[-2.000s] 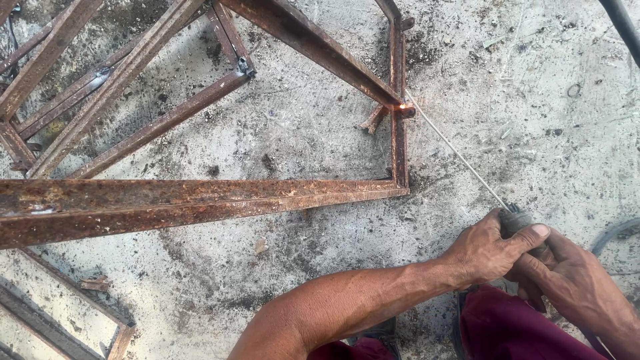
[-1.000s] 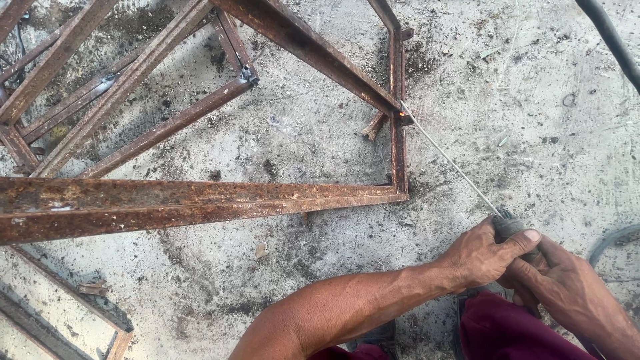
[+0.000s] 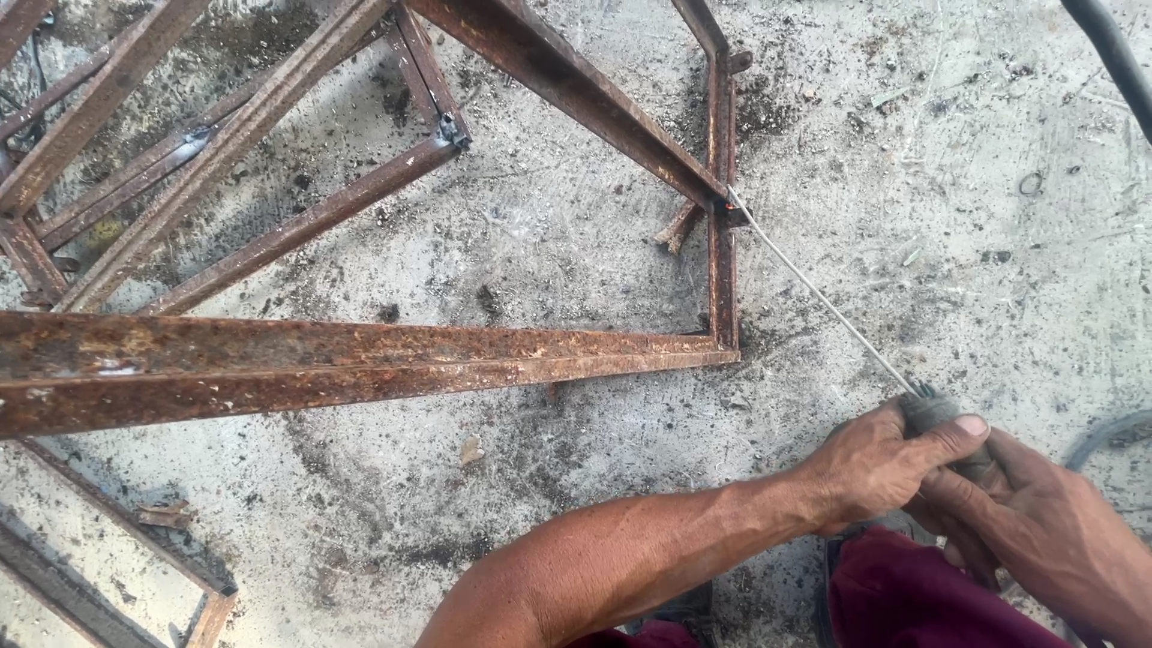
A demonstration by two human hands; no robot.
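Observation:
My left hand (image 3: pixel 886 459) and my right hand (image 3: pixel 1035 504) are both closed around a dark welding electrode holder (image 3: pixel 931 414) at the lower right. A thin welding rod (image 3: pixel 823 297) runs from the holder up and left. Its tip touches a joint of the rusty angle-iron frame (image 3: pixel 722 279), where a slanting angle-iron bar (image 3: pixel 585 94) meets the upright end piece. A small orange glow shows at that joint. A short rusty metal piece (image 3: pixel 679 227) lies just left of it.
More rusty steel bars (image 3: pixel 306 225) cross at the upper left, over the stained concrete floor (image 3: pixel 576 459). Another angle-iron piece (image 3: pixel 135 522) lies lower left. Black cable (image 3: pixel 1111 58) hangs at the upper right, and a grey cable (image 3: pixel 1102 436) curves by the right edge. My legs are below.
The brighter orange glow at the joint two seconds ago has shrunk to a small spot. Both hands stay around the holder, with the rod tip at the same joint.

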